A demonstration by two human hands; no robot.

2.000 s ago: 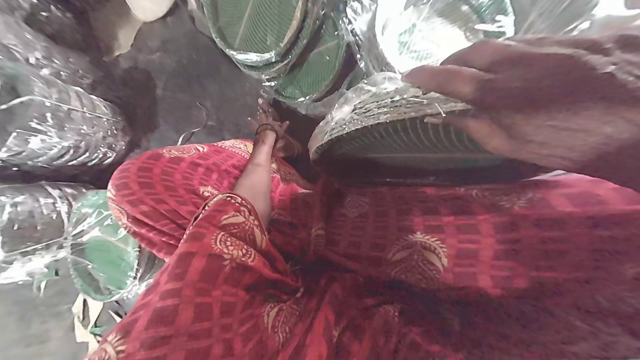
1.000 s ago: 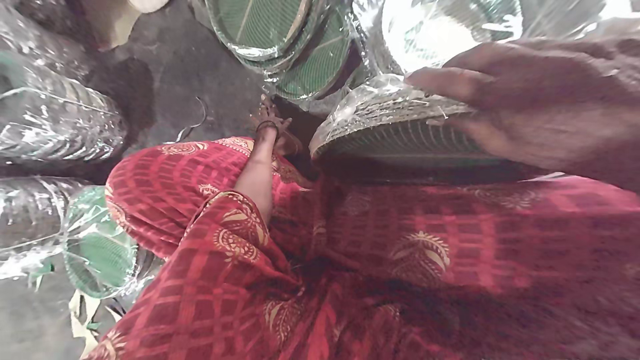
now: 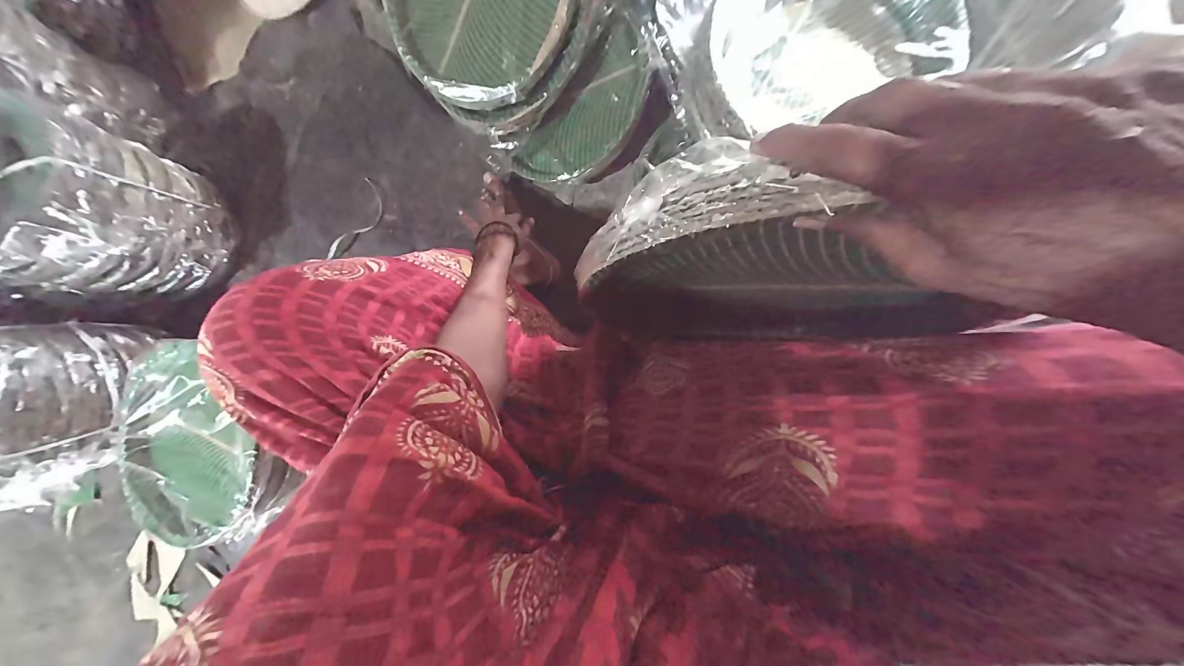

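At the right, my right hand grips the edge of a stack of round trays in clear plastic wrap, its fingers over the rim. The trays have a green, ribbed inner face and stand tilted beside the red patterned cloth. Much smaller in view, my left hand, with a dark bangle at the wrist, is low near the floor, left of that stack. Its fingers look spread, and nothing shows in them; its underside is hidden.
More wrapped green trays lie at the top centre, beside a bright wrapped round one. Wrapped stacks line the left side, with a green tray below. The red patterned cloth covers my lap. A thin strip lies on the dark floor.
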